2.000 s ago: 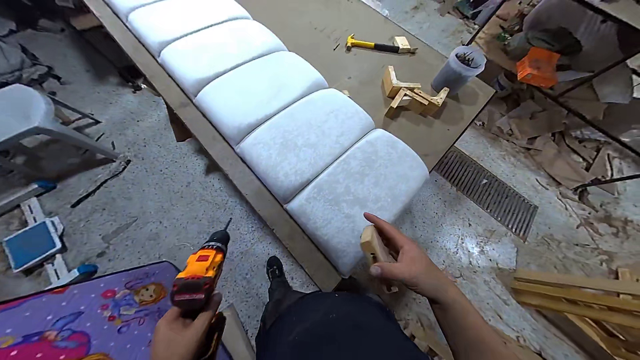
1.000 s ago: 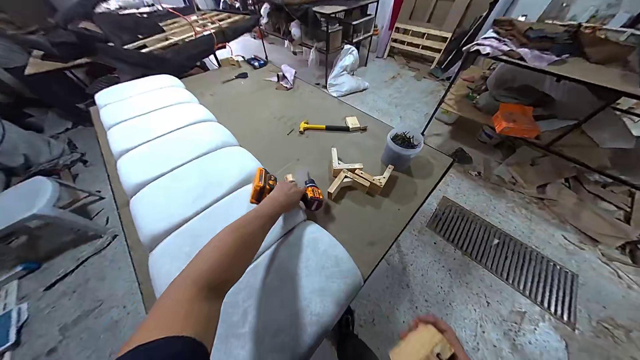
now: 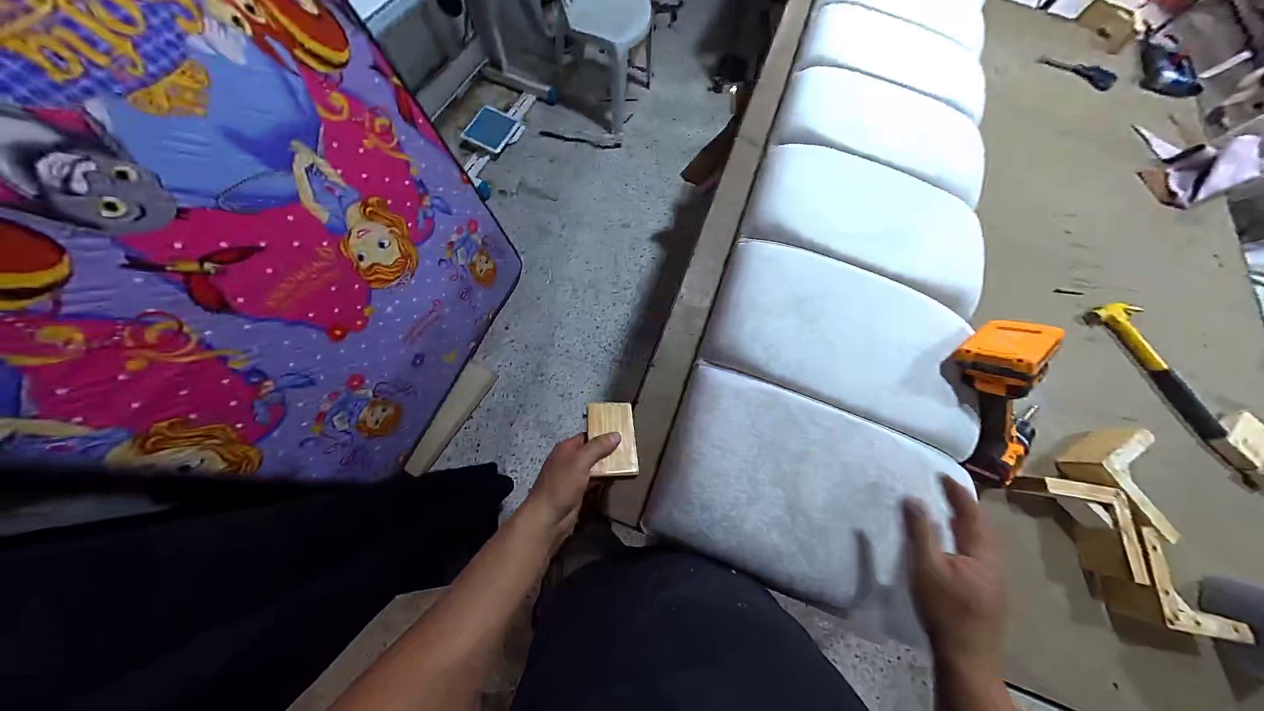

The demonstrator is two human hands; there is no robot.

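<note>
My left hand (image 3: 571,476) grips a small light wooden block (image 3: 614,439), thumb on top, beside the table's near left edge. My right hand (image 3: 958,573) is spread, with nothing in it, above the near end of a light grey channelled upholstered panel (image 3: 800,484). An orange and black cordless drill (image 3: 1002,395) rests at the panel's right edge, its battery end up. Right of it lie several angled wooden pieces (image 3: 1126,523) on the brown tabletop (image 3: 1057,237). Farther right is a yellow and black claw hammer (image 3: 1155,370), its handle end by a wooden block (image 3: 1246,439).
A mattress with a cartoon print (image 3: 326,217) stands at the left, black cloth (image 3: 247,583) below it. A plastic stool (image 3: 610,25) is on the speckled floor. A dark tool (image 3: 1081,72) and fabric scraps (image 3: 1205,168) lie on the far tabletop.
The drill, in my left hand two seconds ago, now rests by the panel. The wooden block was in my right hand and is now in my left. The view has swung left.
</note>
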